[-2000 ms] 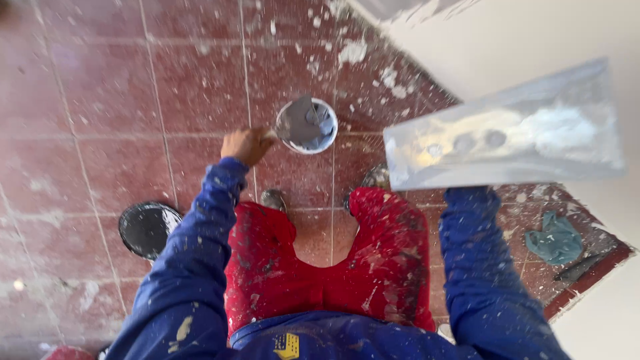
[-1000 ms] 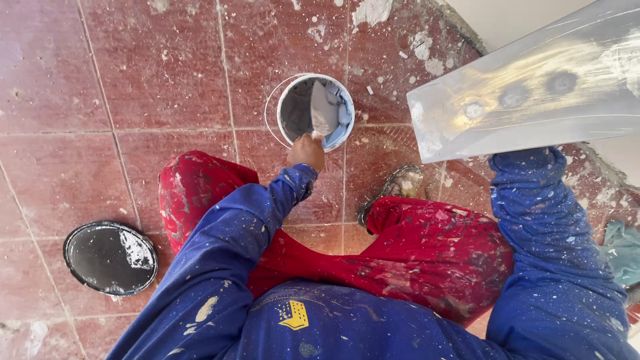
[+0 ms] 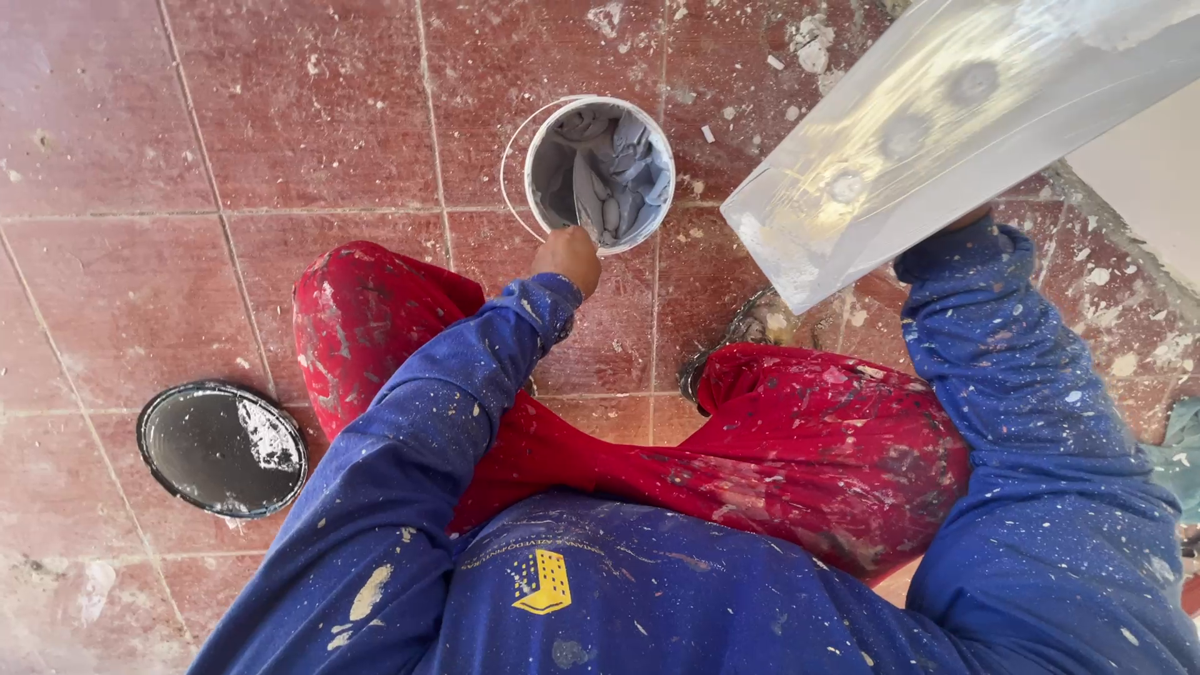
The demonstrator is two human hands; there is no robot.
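A white plastic bucket [image 3: 667, 176] of grey-blue putty stands on the tiles, its wire handle lying to the left. My left hand [image 3: 570, 259] is closed around the grip of a putty knife [image 3: 588, 192] at the bucket's near rim; the blade is down in the putty [image 3: 630, 169]. At the right, a wide metal plastering trowel [image 3: 947, 131] covers most of my right hand [image 3: 970, 218]. Its smooth face, with smears and several round marks, is turned up. The grip underneath and the fingers of that hand are hidden.
A black round lid [image 3: 211, 450] with white residue lies on the red tile floor [image 3: 328, 141] at the left. A pale wall [image 3: 1139, 178] rises at the right. Near the right edge lies a piece of teal material [image 3: 1179, 459]. My shoe [image 3: 764, 323] is close to the trowel's lower corner.
The putty knife, raised over the bucket two seconds ago, has gone down into the putty. The trowel is now more steeply slanted. My view has come lower, with my knees bent more.
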